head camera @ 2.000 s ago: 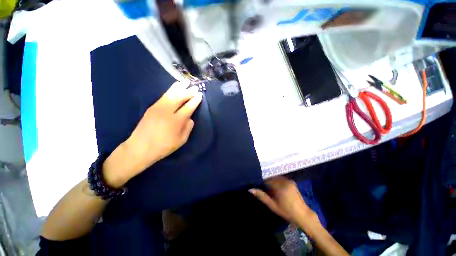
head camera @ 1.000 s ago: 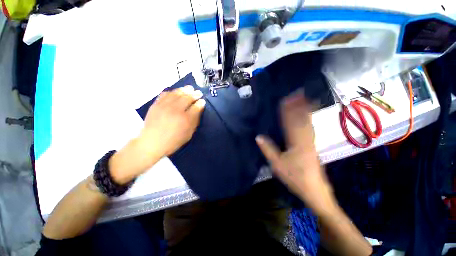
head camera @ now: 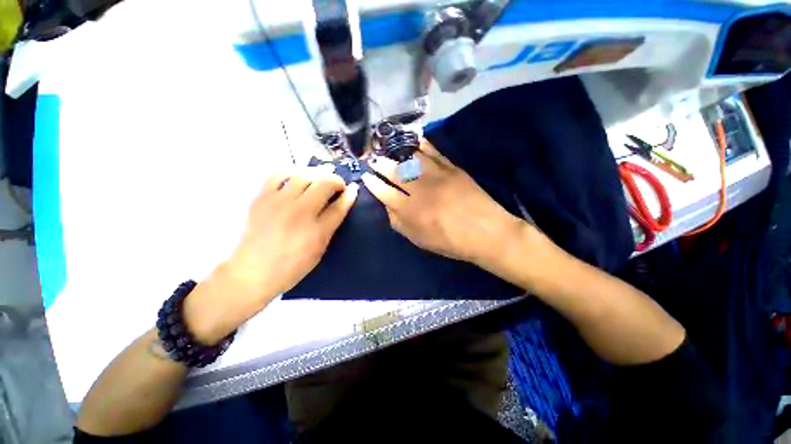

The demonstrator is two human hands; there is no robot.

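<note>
A dark navy garment panel [head camera: 390, 264] lies on the machine table under the needle and spreads right under the machine arm. My left hand [head camera: 290, 221] pinches its edge just left of the presser foot [head camera: 349, 166]. My right hand [head camera: 442, 208] lies on the cloth just right of the foot, fingertips at the cloth near the foot and partly behind the round grey-white knobbed attachment [head camera: 408, 166]. The two hands' fingertips nearly meet in front of the foot. The exact grip of the right fingers is partly hidden.
The white machine head with blue stripe [head camera: 555, 54] spans the top. Red-handled scissors [head camera: 652, 204], partly covered by cloth, and small snips [head camera: 659, 156] lie at the right, beside an orange cord [head camera: 722, 186]. A printed ruler [head camera: 330, 351] runs along the table's front edge.
The cloth has turned and shifted right, now covering the phone and part of the scissors. My right hand has moved from below the table edge up to the presser foot. My left hand stays near the foot.
</note>
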